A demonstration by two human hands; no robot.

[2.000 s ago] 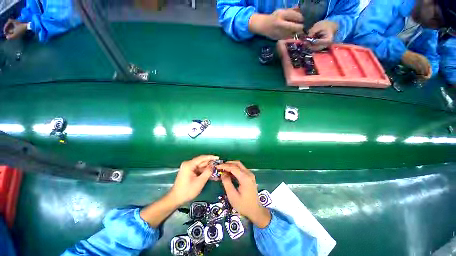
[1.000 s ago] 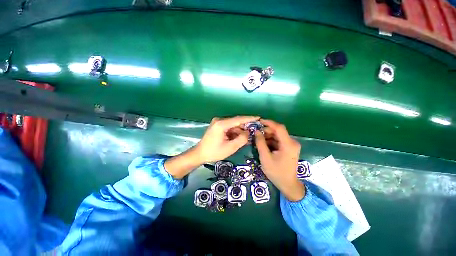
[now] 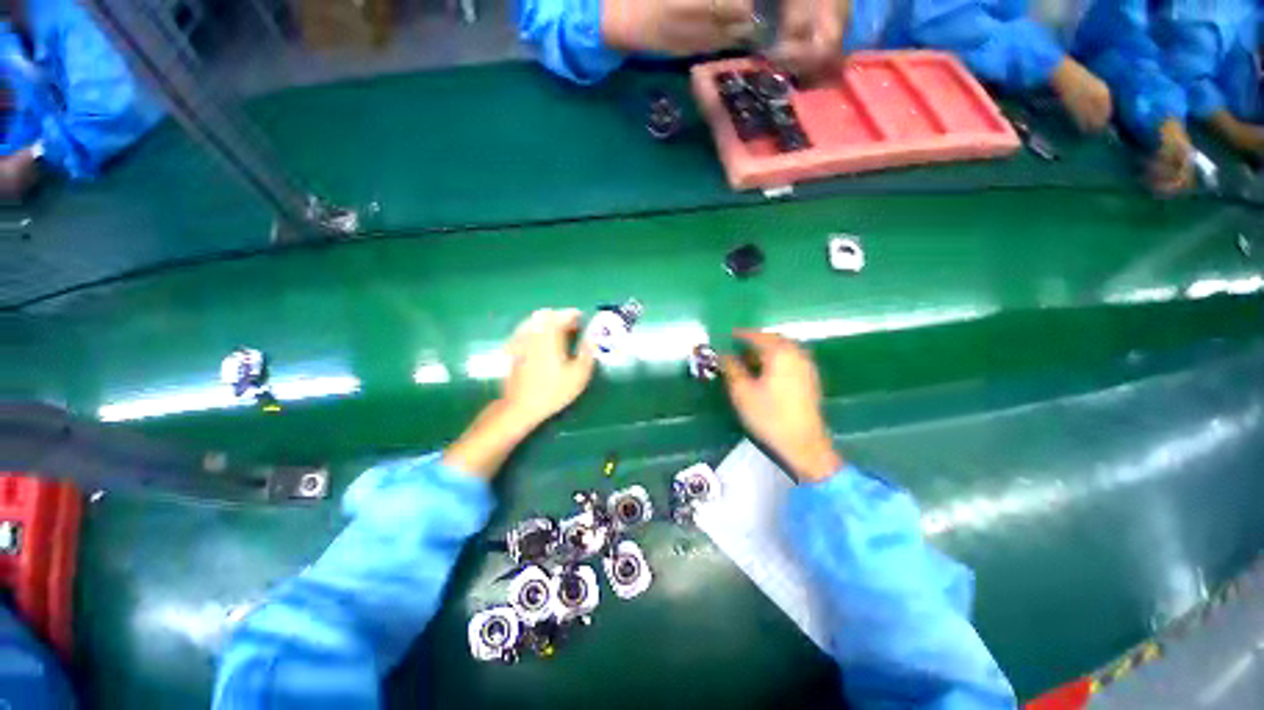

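Note:
A small dark and silver unit [image 3: 704, 362] lies on the bright green belt. My right hand [image 3: 779, 395] is just right of it, fingers apart and holding nothing. My left hand [image 3: 548, 368] is over the belt with thumb and finger parted, at the left edge of a white-faced camera unit [image 3: 607, 330]; I cannot tell whether they touch. Several camera units [image 3: 573, 590] with dark round centres lie piled on the near dark green surface. Another unit [image 3: 697, 483] lies at the edge of the white paper [image 3: 762, 541], partly under my right sleeve.
The belt also carries a unit [image 3: 243, 369], a black piece [image 3: 744, 260] and a white piece [image 3: 846, 253]. A grey guide bar [image 3: 139, 458] reaches in from the left, above a red tray [image 3: 56, 555]. Workers' hands are around a pinkish tray [image 3: 887, 118] across the belt.
My hands have separated and moved forward over the belt. The small unit between my fingertips now lies on the belt, out of my right hand. The view has tilted up, showing the far tray again.

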